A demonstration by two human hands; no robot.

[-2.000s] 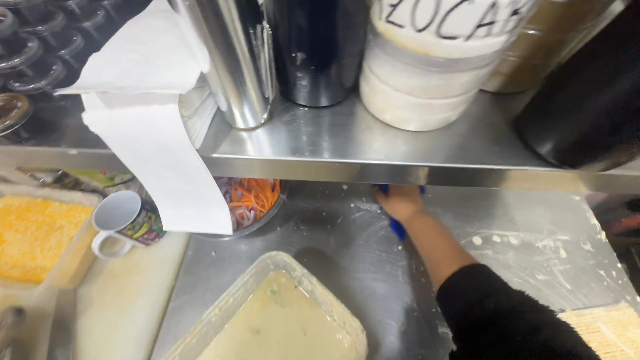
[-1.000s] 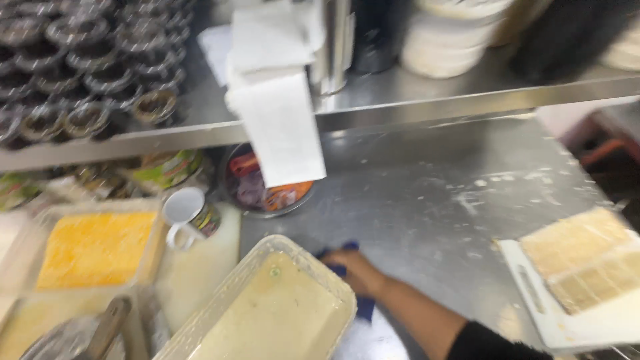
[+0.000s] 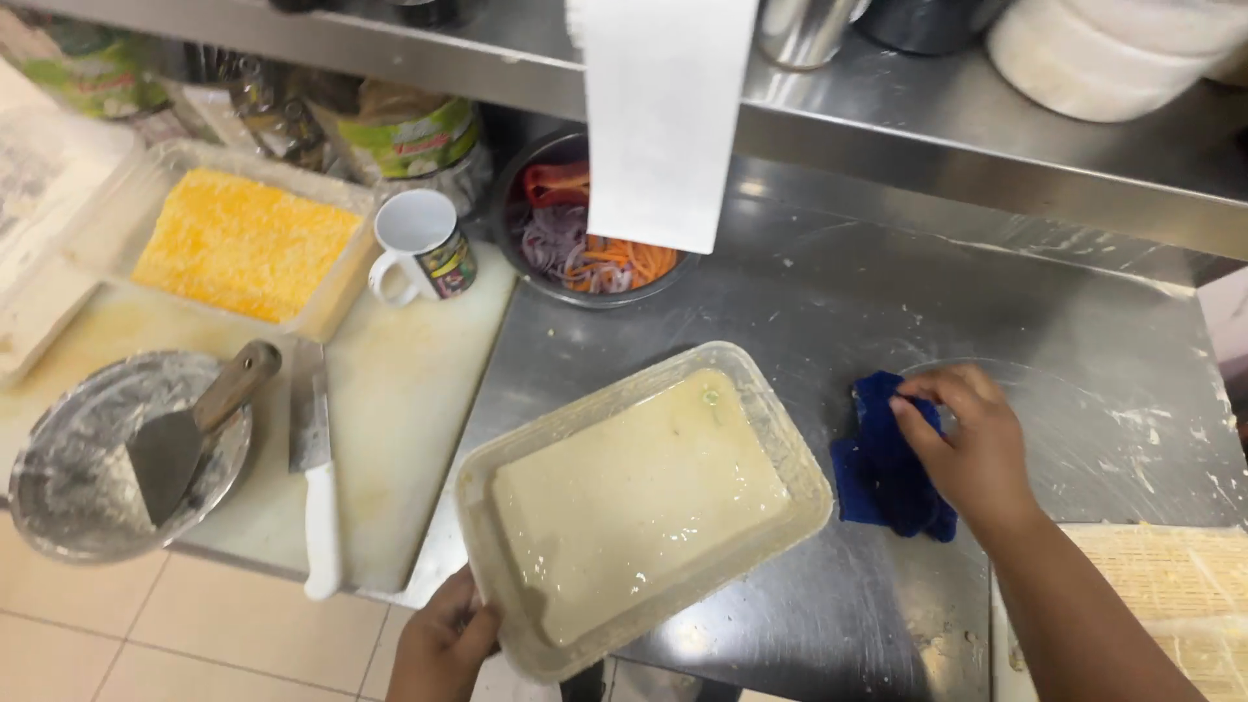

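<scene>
A rectangular plastic container of pale batter (image 3: 639,497) sits tilted toward the front edge of the steel counter. My left hand (image 3: 453,629) grips its lower left corner, thumb at the rim. To the right of the container, my right hand (image 3: 960,429) pinches a crumpled blue cloth (image 3: 882,468) between thumb and fingers, on the counter. Some of the cloth lies beneath that hand. Behind the container stands a round bowl with sliced red onion, carrot strips and red pepper (image 3: 585,297), partly covered by a hanging paper strip (image 3: 663,127).
A white cutting board (image 3: 429,390) at left holds a knife (image 3: 317,478), a mug (image 3: 424,244) and a container of shredded cheese (image 3: 249,244). Beside them is a metal bowl with a scraper (image 3: 171,458). A steel shelf (image 3: 975,156) runs above; a bamboo mat (image 3: 1160,595) lies at right.
My left hand, not seen in the earlier frames, now holds the batter container. The right hand and blue cloth are now clear of the container's right side. The view has shifted.
</scene>
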